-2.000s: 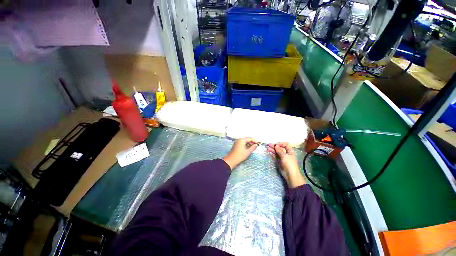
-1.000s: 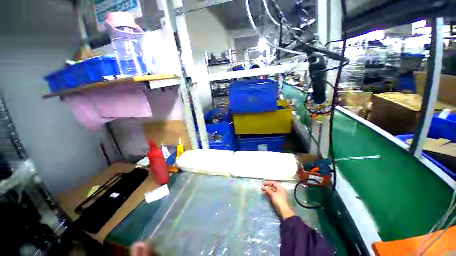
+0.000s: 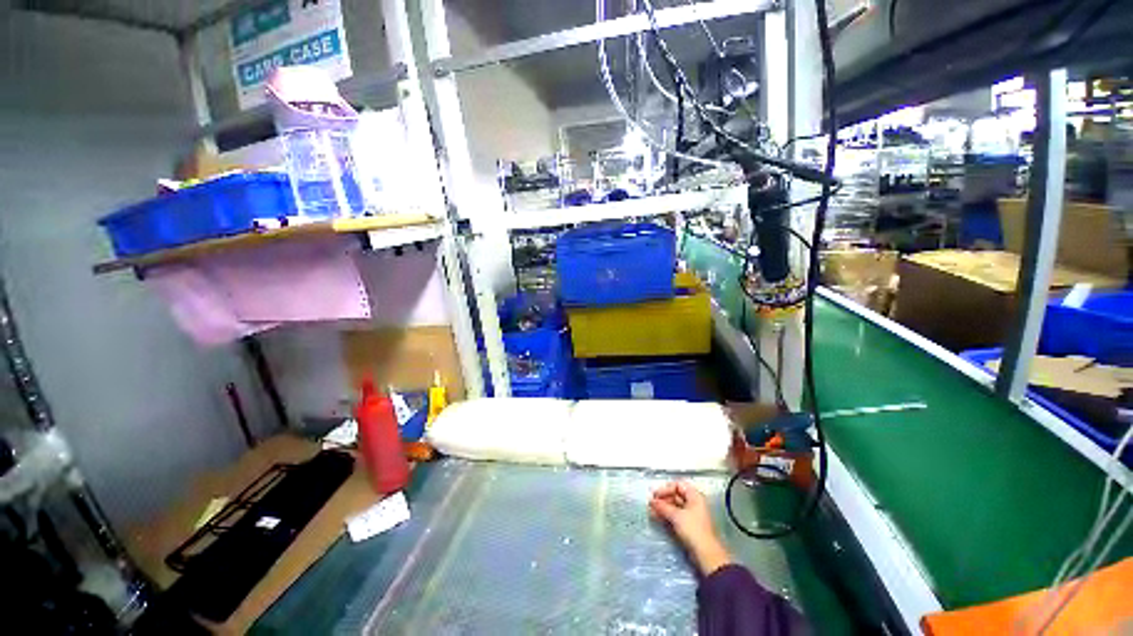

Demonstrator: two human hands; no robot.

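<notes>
My right hand (image 3: 686,517) is over the bubble wrap bench cover (image 3: 534,547), in front of the foam-wrapped rolls (image 3: 646,435). Its fingers are bent with the fingertips close together. Whether a small part is between them is too small to tell. My left hand is out of the picture. The red squeeze bottle (image 3: 383,439) stands at the bench's left, with a white label card (image 3: 378,517) in front of it.
A black slotted panel (image 3: 267,524) lies on cardboard at the left. An orange-red parts box (image 3: 783,465) and a hanging black cable (image 3: 814,286) are at the right. The green conveyor (image 3: 926,460) runs beyond them. A black hanging tool (image 3: 770,230) is above.
My hands were together at first; my left hand dropped to the lower edge and is now out of view. My right hand stays over the wrap. The view has tilted up.
</notes>
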